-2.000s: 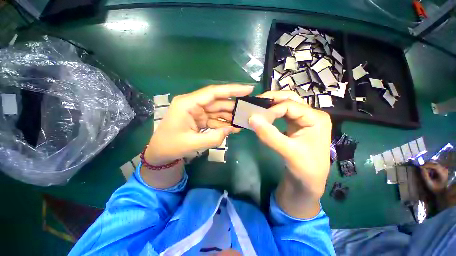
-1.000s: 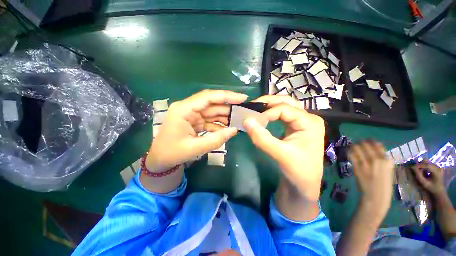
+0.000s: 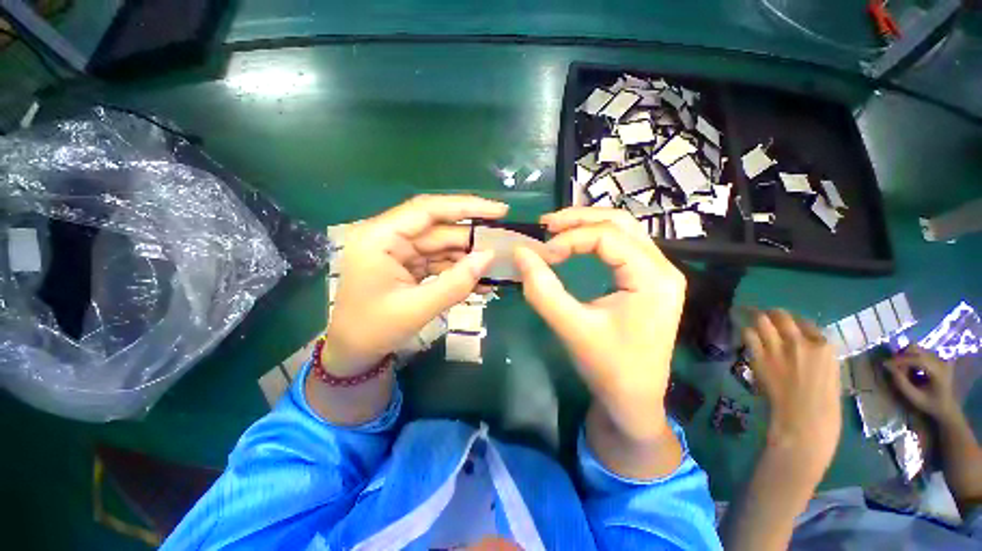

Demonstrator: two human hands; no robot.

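Observation:
A pale rectangular piece with a black edge (image 3: 502, 254) is held between both hands above the bench. My left hand (image 3: 404, 274) has its thumb on the piece's left side and its fingers at the upper left edge. My right hand (image 3: 614, 291) has its thumb on the pale face near the right side and its forefinger at the upper right corner. The back of the piece is hidden. Pale pads (image 3: 464, 347) lie in joined rows on the bench near my left wrist, partly covered by my left hand.
A black two-compartment tray (image 3: 727, 161) with jumbled pale pieces stands beyond my right hand. A large crinkled plastic bag (image 3: 162, 355) lies at left. Loose dark parts (image 3: 729, 414) lie at right, beside another person's hands (image 3: 802, 377). A pale pad strip (image 3: 874, 326) lies at far right.
Both hands and the piece have moved slightly left. The piece now sits more level, and both thumbs are closer together on it. Another person's hand has come in at right.

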